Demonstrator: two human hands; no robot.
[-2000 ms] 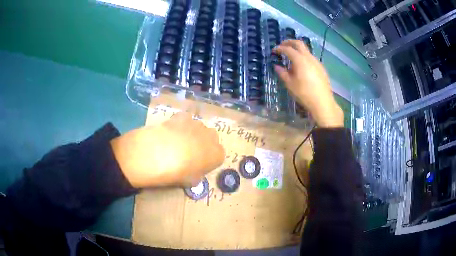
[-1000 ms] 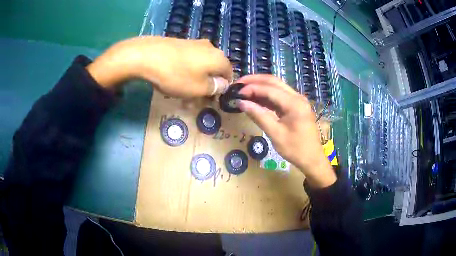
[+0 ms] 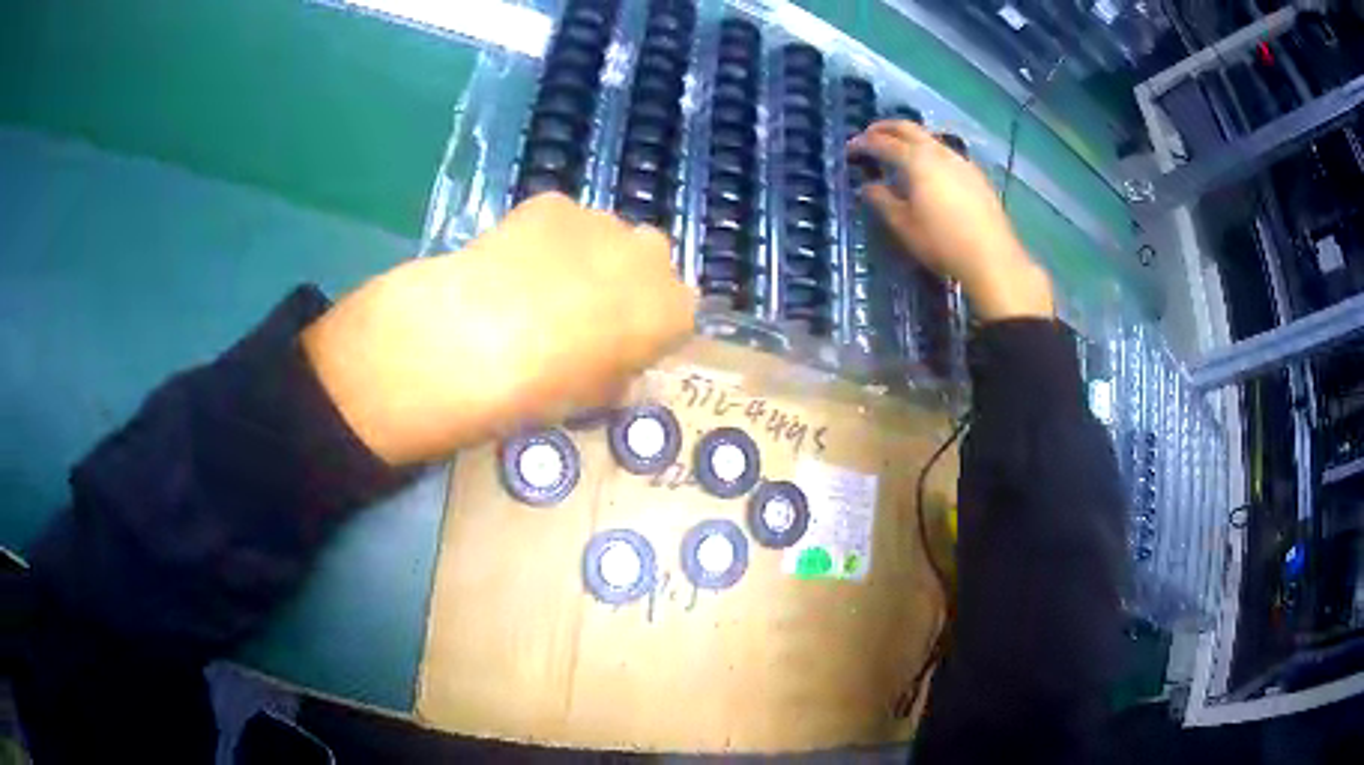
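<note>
Several round black parts with silvery centres lie flat on the brown cardboard sheet point(image 3: 778, 665), one of them near its middle point(image 3: 715, 556). Beyond it, the clear plastic tray point(image 3: 449, 202) holds ribbed rows of black parts on edge. My right hand point(image 3: 935, 209) reaches over the tray's right rows, its fingertips at a black part in a partly emptied row. My left hand point(image 3: 516, 321) is over the tray's near left edge, knuckles up; its fingertips are hidden, so whether it holds anything does not show.
A white paper label point(image 3: 835, 523) with green dots lies on the cardboard. A black cord point(image 3: 931, 523) loops at its right edge, with a bit of yellow beside my right sleeve. More clear trays point(image 3: 1159, 478) stand at the right, before a metal-framed rack point(image 3: 1286, 351).
My right hand has moved from the cardboard's far edge back to the tray. The part held between my hands now lies with the others on the cardboard. My left hand has drawn nearer.
</note>
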